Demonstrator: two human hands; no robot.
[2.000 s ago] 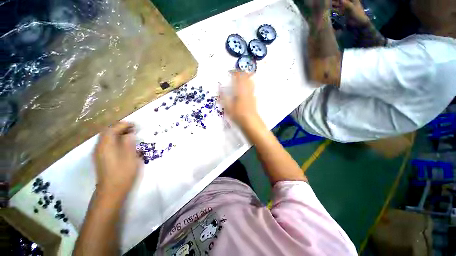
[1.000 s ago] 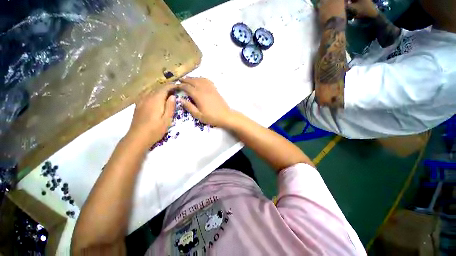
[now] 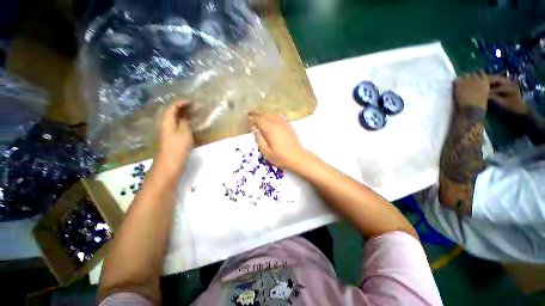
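Note:
Small shiny purple-blue inserts lie scattered on the white sheet. My left hand is over the front part of the clear plastic bag, fingers towards it; whether it grips anything cannot be told. My right hand is above the back edge of the inserts, near the board edge, fingertips partly together; I cannot tell if it holds a tiny part. Dark round discs with pale faces show blurred under the bag.
Three wheels sit at the right of the sheet. Dark small parts lie by my left forearm. An open carton of parts stands at left. A yellow-brown board lies behind. A neighbour's tattooed arm is at right.
The view has shifted left. My hands were together around the inserts and are now apart, the left one up at the bag. The inserts are more spread out.

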